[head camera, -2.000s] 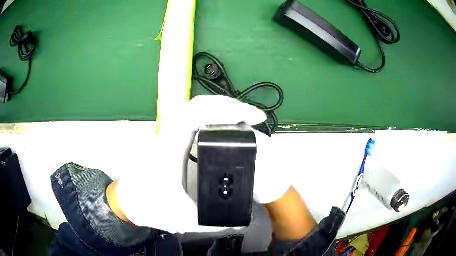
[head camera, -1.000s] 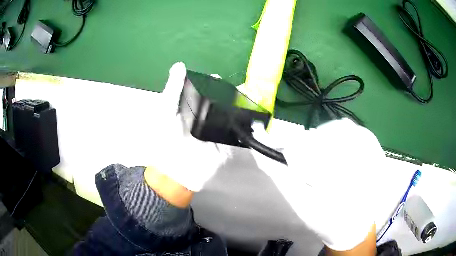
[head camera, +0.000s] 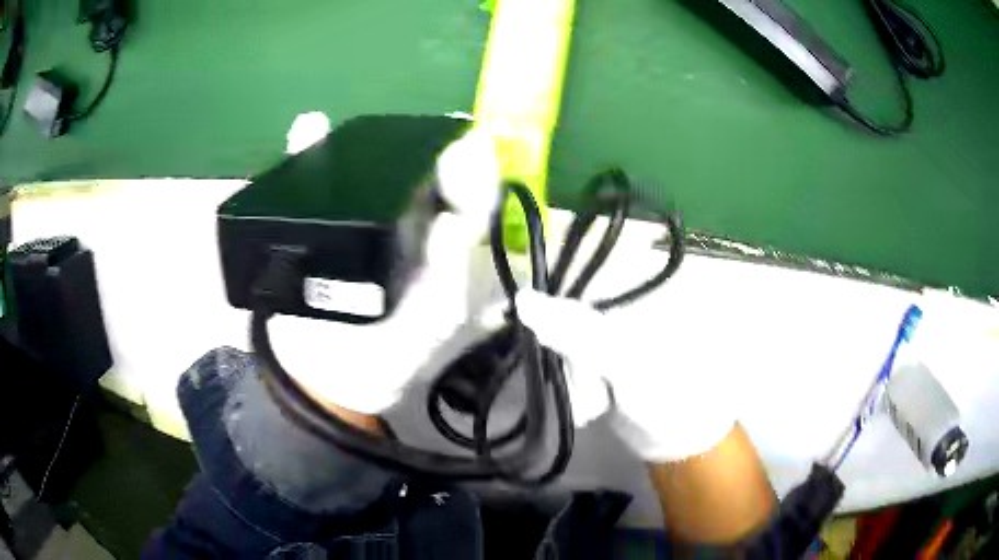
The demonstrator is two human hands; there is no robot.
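Note:
A black power adapter (head camera: 318,186) is held above the white ledge, its end with a small white label facing me. My left hand (head camera: 422,273), in a white glove, grips the adapter from beneath and its right side; a white fingertip shows behind its far edge. A thick black cord (head camera: 329,432) leaves the labelled end and loops down to the right. My right hand (head camera: 613,383), in a white glove, holds the coiled cord in front of the ledge. Some fingers are hidden by the coil and washed out against the ledge.
A yellow-green edged strip (head camera: 524,98) lies across the green belt (head camera: 383,55). Another adapter (head camera: 783,38) lies at top right, a smaller one (head camera: 49,101) at left. A toothbrush (head camera: 882,377) and bottle (head camera: 926,416) are on the ledge (head camera: 767,328). Black blocks (head camera: 60,312) stand at left.
The adapter has turned to show its label and moved left since one second ago. The coiled cord has come off the belt into my right hand, which has moved left.

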